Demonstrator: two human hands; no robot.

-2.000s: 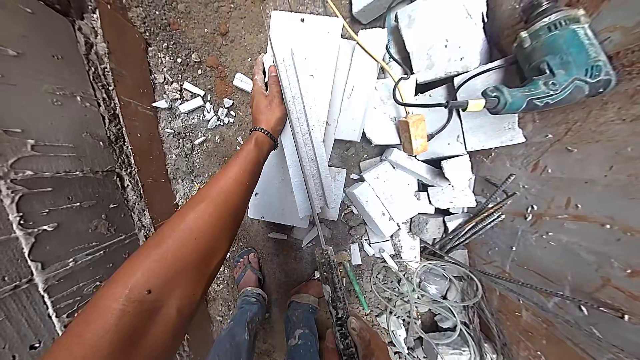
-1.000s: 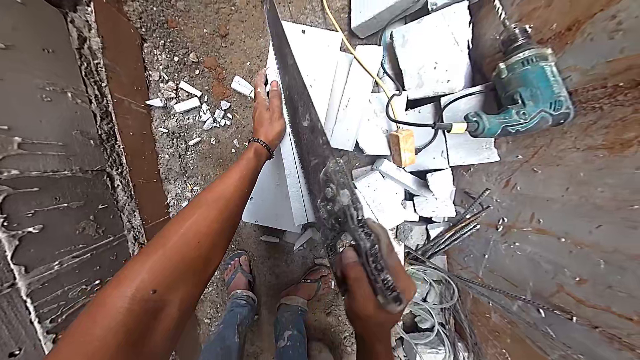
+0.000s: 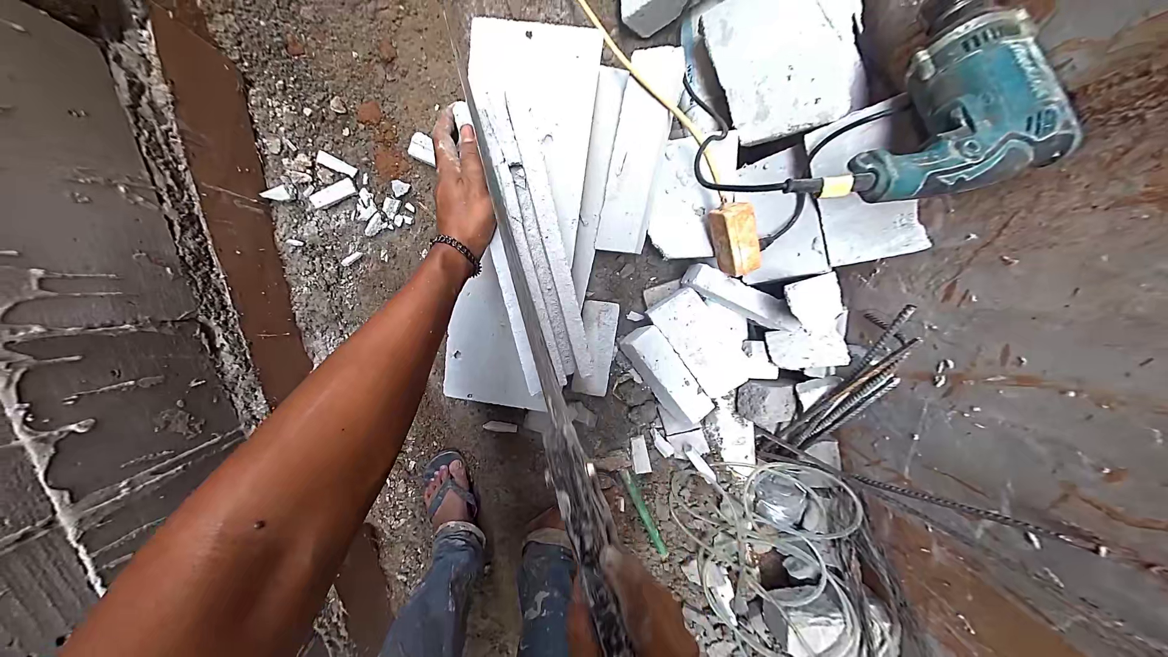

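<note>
White lightweight concrete block pieces [image 3: 538,82] lie stacked ahead of my feet. My left hand [image 3: 464,187] presses on the left edge of the narrow upper piece, fingers pointing away from me. A handsaw [image 3: 516,237] is seen nearly edge-on, its blade running along that narrow piece just right of my left hand. At the bottom, my right hand [image 3: 630,607], blurred and partly hidden by the dark saw handle, grips it. Whether the teeth touch the block cannot be told.
A teal power drill [image 3: 967,119] with a black cord lies on blocks at the right. An orange block-shaped thing [image 3: 735,239] hangs by a yellow cord. Broken block pieces [image 3: 698,338], steel rebar [image 3: 849,392], coiled clear tubing [image 3: 803,511] and a green stick [image 3: 644,514] lie nearer my feet.
The saw blade has turned from showing its broad side to nearly edge-on, and my right hand has moved lower in the view. My left hand stays on the block.
</note>
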